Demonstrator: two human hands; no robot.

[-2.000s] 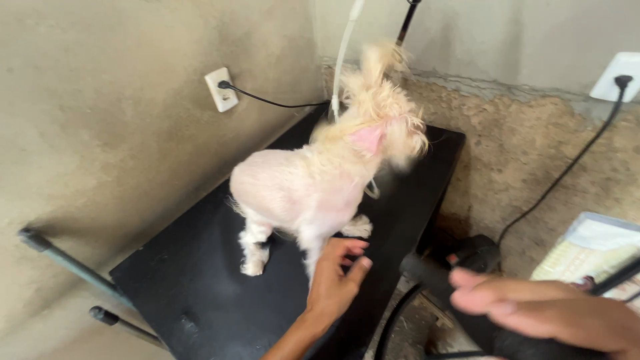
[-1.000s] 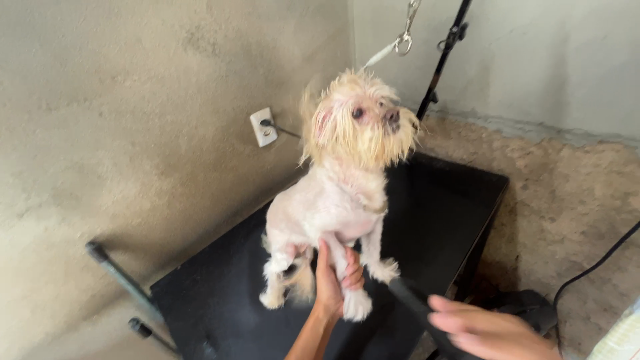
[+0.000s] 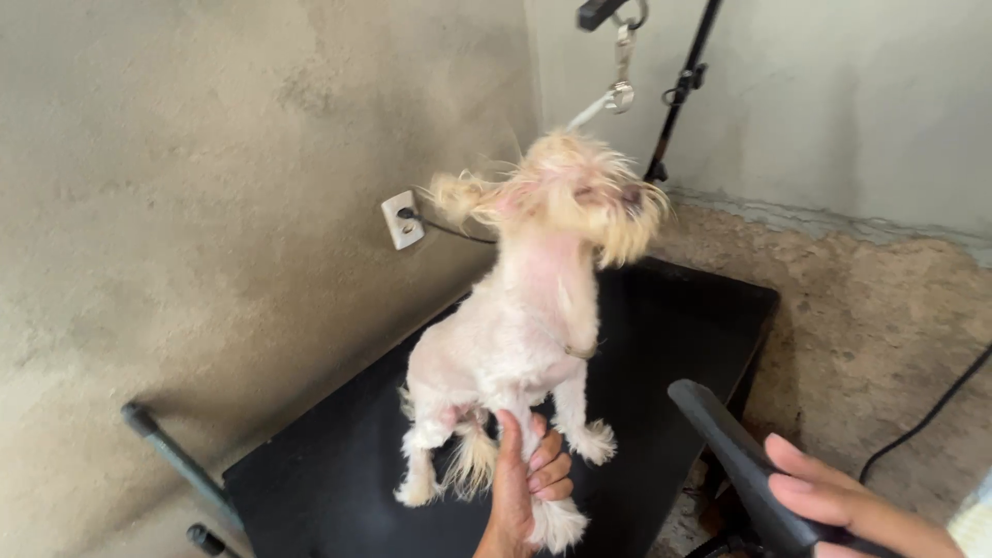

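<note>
A small, closely clipped white dog [image 3: 511, 333] with longer wispy hair on its head sits on a black grooming table [image 3: 333, 465]. Its head points right and its ear hair streams out to the left. My left hand [image 3: 535, 473] is closed around one of its front legs, just above the paw. At the lower right, my right hand [image 3: 852, 496] holds a black dryer nozzle [image 3: 736, 449], whose flat tip points up and left toward the dog. A white loop runs from behind the dog's head to a metal snap hook [image 3: 622, 70].
Behind the table stands a black grooming arm [image 3: 686, 85]. A plug sits in the wall outlet [image 3: 403, 220] left of the dog. Metal tubes [image 3: 182, 465] stick out at the lower left. A black cord [image 3: 930, 418] hangs at the right by the rough wall.
Two seconds ago the dog had its body lower and my left hand was beside its front legs; now it sits upright with one leg in that hand. Its head has turned further right since one second ago.
</note>
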